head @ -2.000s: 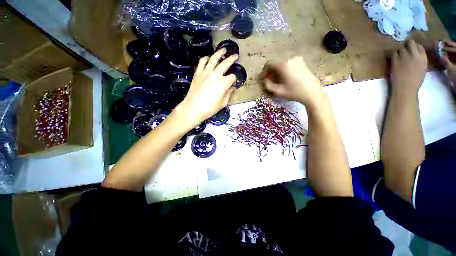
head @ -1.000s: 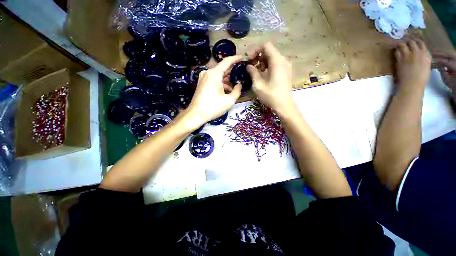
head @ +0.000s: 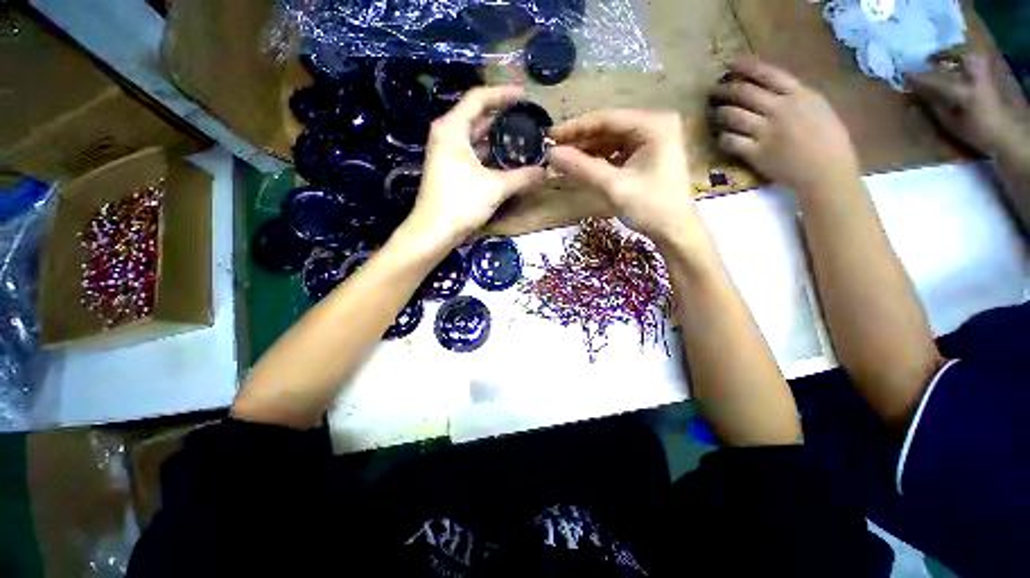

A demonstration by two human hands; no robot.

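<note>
A round black plastic housing (head: pixel 522 134) is held up over the cardboard, its hollow face towards me. My left hand (head: pixel 465 158) is curved around its left side, thumb below and fingers above. My right hand (head: pixel 627 164) is at its right rim, with thumb and fingertips pinched together on something small and pale; what it is cannot be made out. More black housings (head: pixel 350 181) are heaped at the left, partly behind my left hand. A tangled pile of red and dark wired components (head: pixel 604 288) lies on the white sheet (head: pixel 542 390) below my right hand.
A neighbouring person's hand (head: pixel 779 124) reaches onto the brown cardboard (head: pixel 678 34) at the right, over a dark round part. White plastic discs (head: pixel 892 34) lie at upper right. A clear plastic bag (head: pixel 452 34) is at the back. A cardboard box of parts (head: pixel 186 243) stands at left.
My right hand came from the right to the housing, now raised and turned between my hands. The neighbour's arm has moved left across the cardboard.
</note>
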